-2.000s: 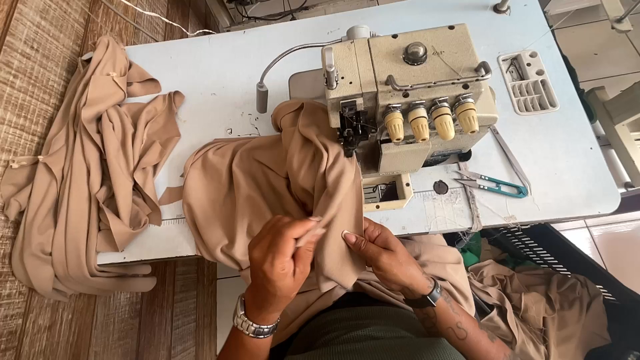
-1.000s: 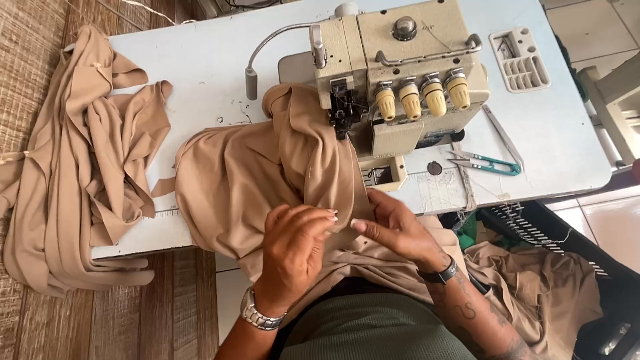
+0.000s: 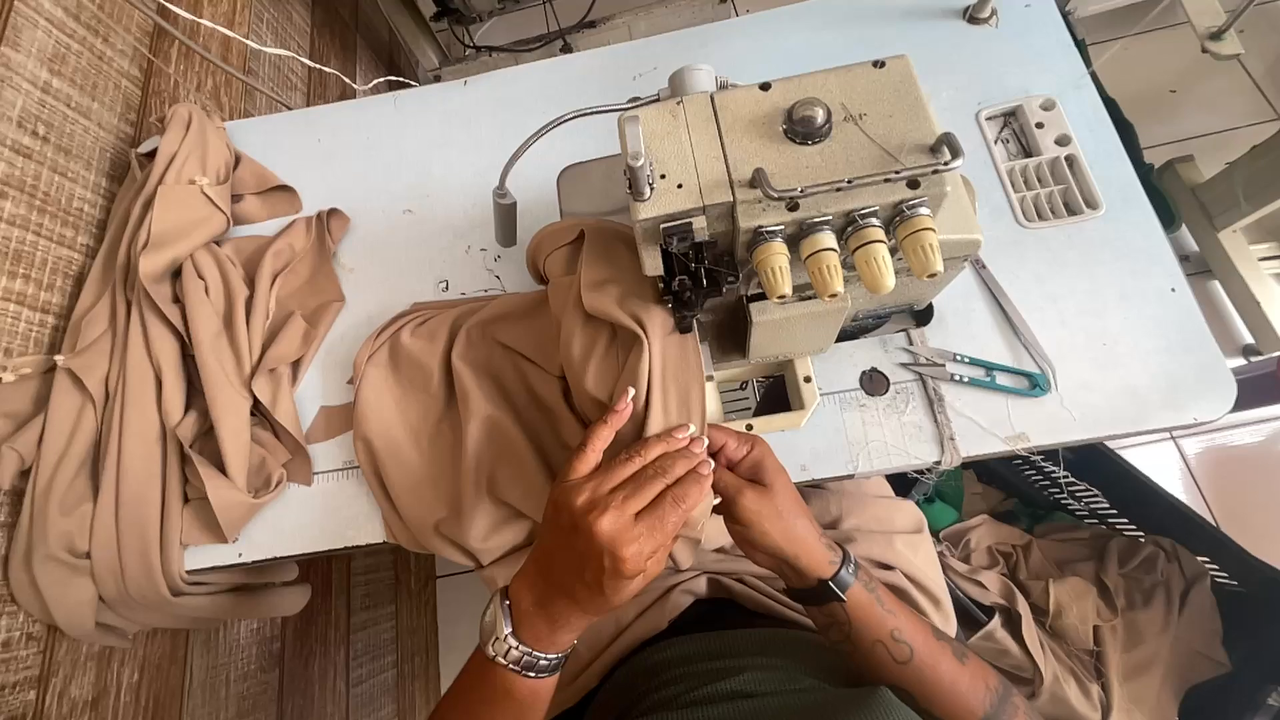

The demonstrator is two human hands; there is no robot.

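Note:
Tan fabric (image 3: 480,400) lies bunched on the table and runs under the presser foot area of a beige overlock sewing machine (image 3: 830,130). My left hand (image 3: 630,510), with a metal watch on its wrist, rests its fingers on the fabric's right edge. Close against those fingertips, my right hand (image 3: 755,490) pinches the same edge between thumb and fingers, in front of the machine. The fabric hangs over the table's front edge onto my lap.
More tan fabric pieces (image 3: 170,400) drape over the table's left end. Thread snips (image 3: 980,372) and tweezers (image 3: 1015,315) lie right of the machine, below a compartment tray (image 3: 1040,160). A black basket (image 3: 1110,500) with fabric stands at the lower right. A lamp (image 3: 506,215) is left of the machine.
My left hand, apart from the right one a second ago, has come across to the fabric edge beside it. Its fingers now lie on the cloth.

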